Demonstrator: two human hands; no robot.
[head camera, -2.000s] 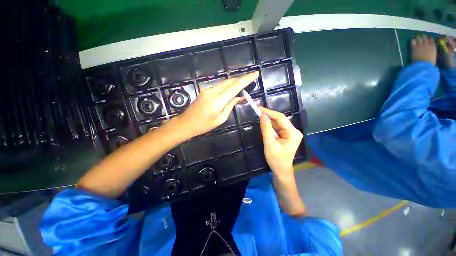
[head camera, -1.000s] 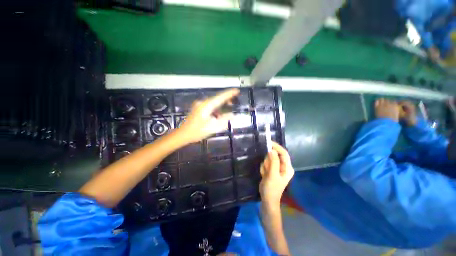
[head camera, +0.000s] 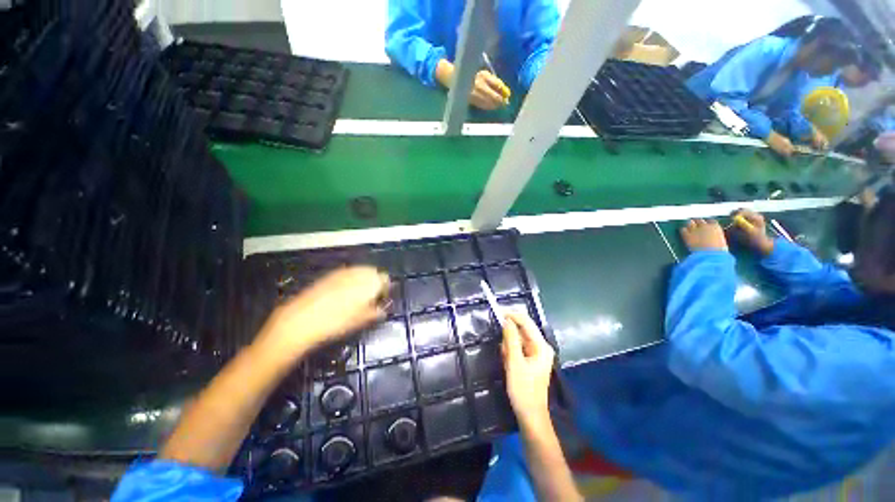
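Note:
A shiny black blister tray (head camera: 447, 417) lies in front of me. Several round black components (head camera: 338, 398) sit in pockets at its lower left. My right hand (head camera: 528, 365) grips a slim white hand tool (head camera: 493, 300) between thumb and fingers, its tip pointing up over the right part of the tray. My left hand (head camera: 329, 306) is blurred over the upper left of the tray, fingers curled. A small dark patch shows at its fingertips; whether it is a held component is unclear. My left hand and forearm hide some pockets.
A tall dark tray stack (head camera: 98, 206) stands at left. A green conveyor belt (head camera: 432, 176) with spaced black parts runs beyond a white side rail (head camera: 608, 214). A slanted post (head camera: 535, 123) rises behind the tray. Other trays (head camera: 257, 93) and people in blue sit across; another person (head camera: 775, 333) is at right.
The view has tilted up, showing the far side of the belt. My left hand has moved left and its fingers have curled from their spread pose. My right hand still holds the white tool.

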